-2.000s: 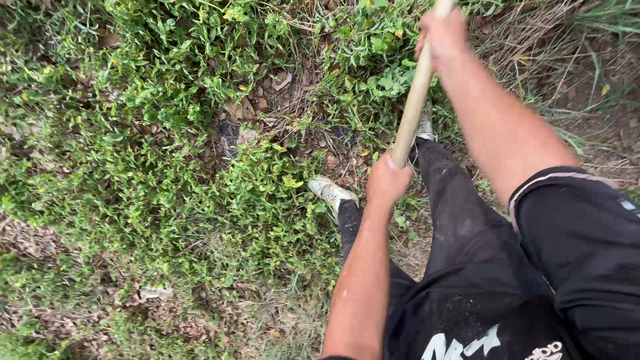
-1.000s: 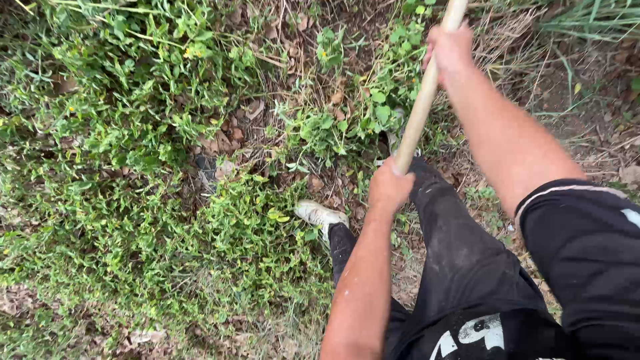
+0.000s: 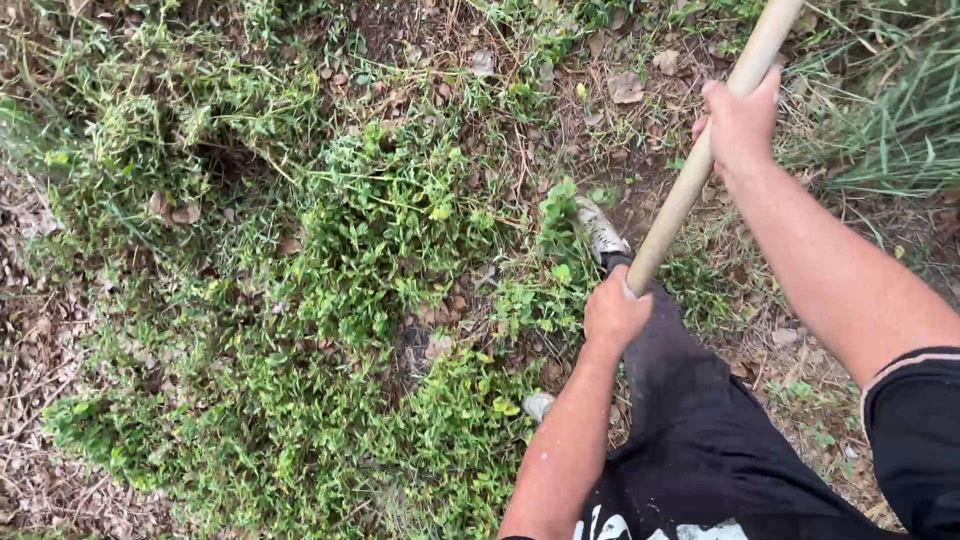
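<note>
A long pale wooden tool handle (image 3: 686, 184) runs slantwise past the top edge at the right, and whatever it carries at its far end is out of view. My left hand (image 3: 619, 311) is closed around the handle's lower end, close to my thigh. Higher up, my right hand (image 3: 739, 124) grips the same handle, its fingers wrapped around the shaft. Low green weeds (image 3: 360, 247) cover much of the ground to the left of the handle.
My pale shoe (image 3: 600, 229) stands among leaves, with part of the other shoe (image 3: 537, 406) beside my left forearm. Tall grass (image 3: 892, 120) grows at the upper right. Dry leaves and twigs (image 3: 45, 442) lie at the lower left. A dark flat patch (image 3: 415, 349) shows between weeds.
The view has shifted over the ground. One foot, near the handle, has moved forward relative to the other. Both hands keep their hold on the handle.
</note>
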